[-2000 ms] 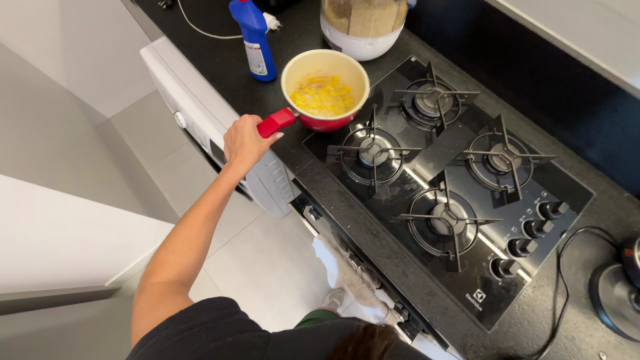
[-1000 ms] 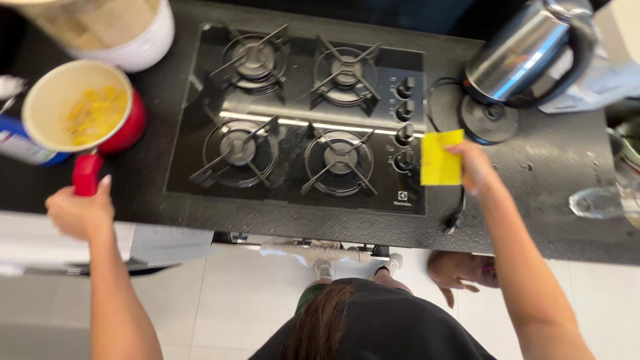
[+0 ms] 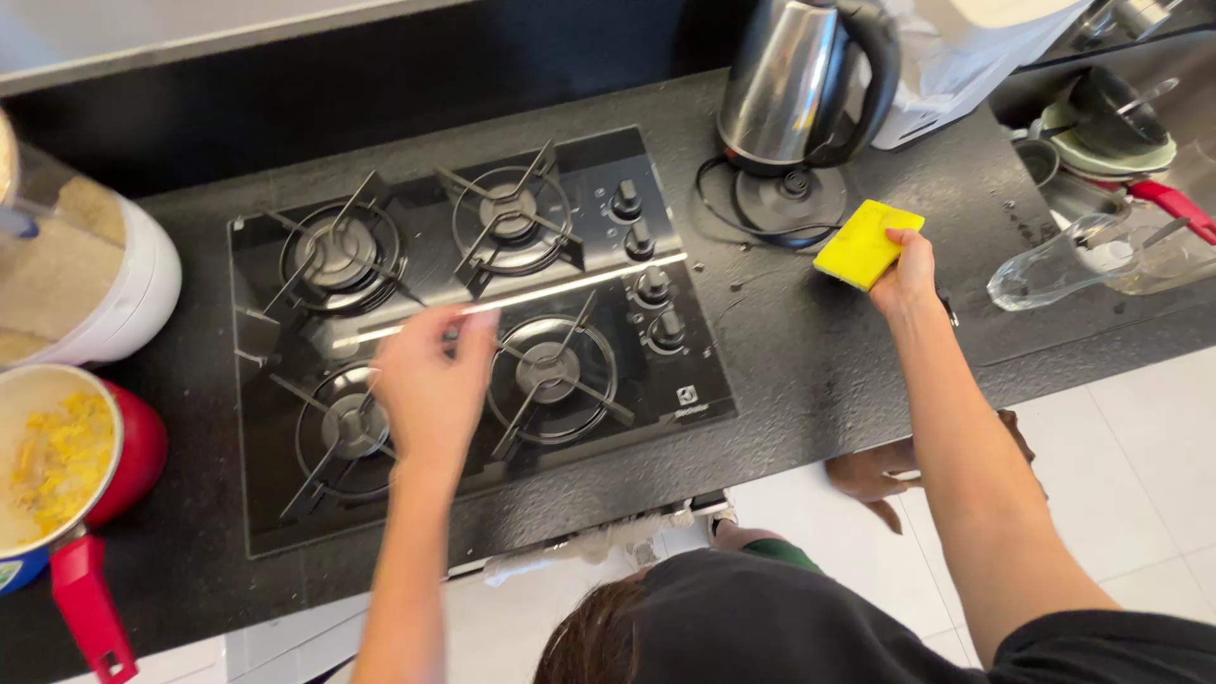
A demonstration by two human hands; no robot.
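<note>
A yellow sponge (image 3: pixel 869 244) is in my right hand (image 3: pixel 907 275), held above the counter right of the gas cooktop (image 3: pixel 703 380). Blurred, my left hand (image 3: pixel 437 380) hovers over the cooktop between the burners; its fingers are curled, and whether it holds anything cannot be told. At the far left, the red saucepan (image 3: pixel 141 456) with yellow food in it stands on the counter, its red handle pointing toward the front edge. Four control knobs, one of them a front knob (image 3: pixel 667 329), line the cooktop's right side.
A steel electric kettle (image 3: pixel 784 85) stands behind its round base (image 3: pixel 790 198) and cord. The sink at right holds dishes and a clear plastic bottle (image 3: pixel 1064 261). A clear-walled container with a white base (image 3: pixel 142 275) is at left. A brown dog (image 3: pixel 869 475) is on the floor below the counter.
My left hand has let go of the saucepan handle and moved right, over the cooktop. My right hand, out of view two seconds ago, still holds the sponge and is now beyond the knobs. The view has shifted right.
</note>
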